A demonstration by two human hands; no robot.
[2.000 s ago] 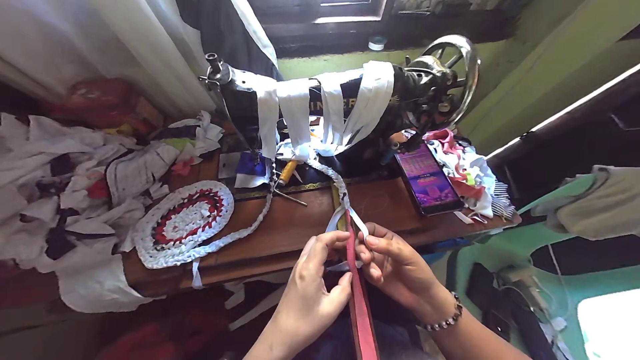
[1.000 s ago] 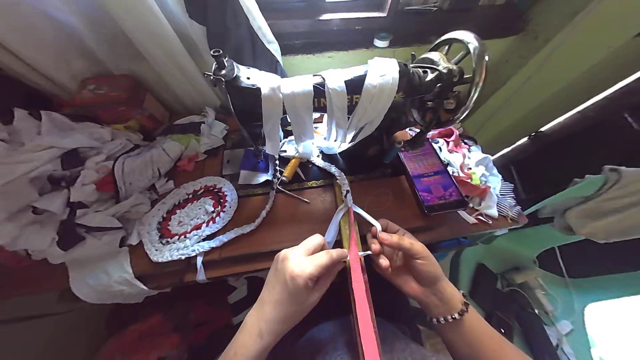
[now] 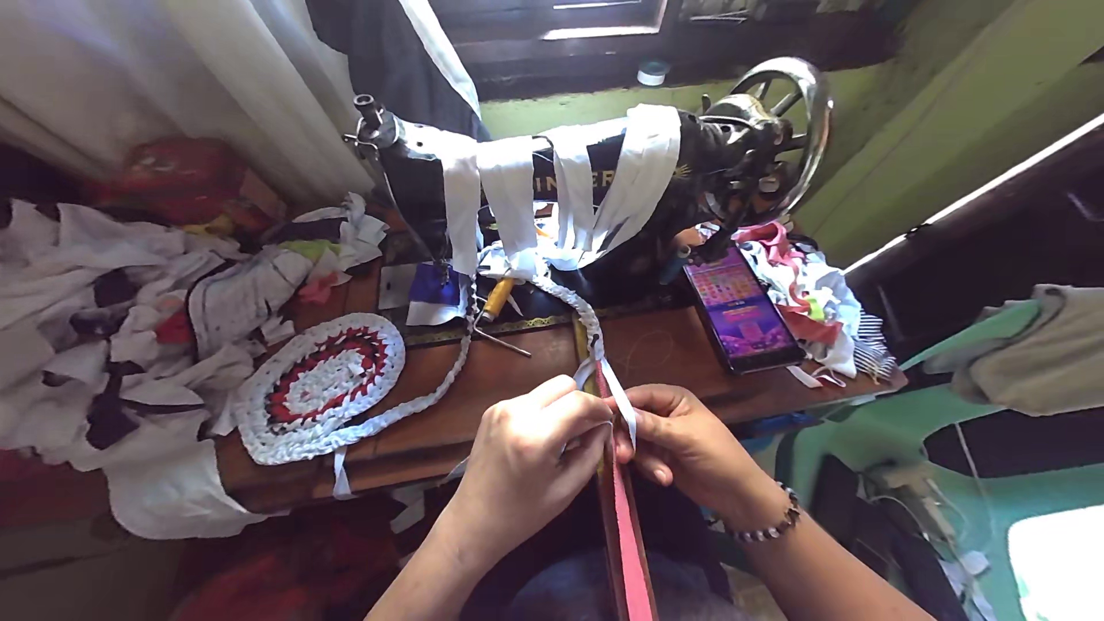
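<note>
My left hand (image 3: 543,457) pinches a fabric strip at the center, its fingertips beside a long pink strip (image 3: 631,552) that runs down toward me. Close against it on the right, my right hand (image 3: 677,435) has thumb and fingers closed on a white fabric strip (image 3: 618,397). Both strips come from the end of a white braided cord (image 3: 573,302), which reaches up to the sewing machine (image 3: 561,181). White strips hang over the machine's arm. An oval braided rag mat (image 3: 332,379), white with a red ring, lies on the left, with its braid trailing toward the machine.
Heaped fabric scraps (image 3: 121,319) cover the left side. A phone (image 3: 742,310) with a lit screen lies right of the braid, beside more scraps (image 3: 811,293). A yellow-handled tool (image 3: 498,300) and a thin metal rod (image 3: 504,341) rest below the machine. The wooden table's front edge (image 3: 397,470) is near my hands.
One second ago my hands were further apart with a white piece between them; now they are close together at the pink strip, and my left hand is higher.
</note>
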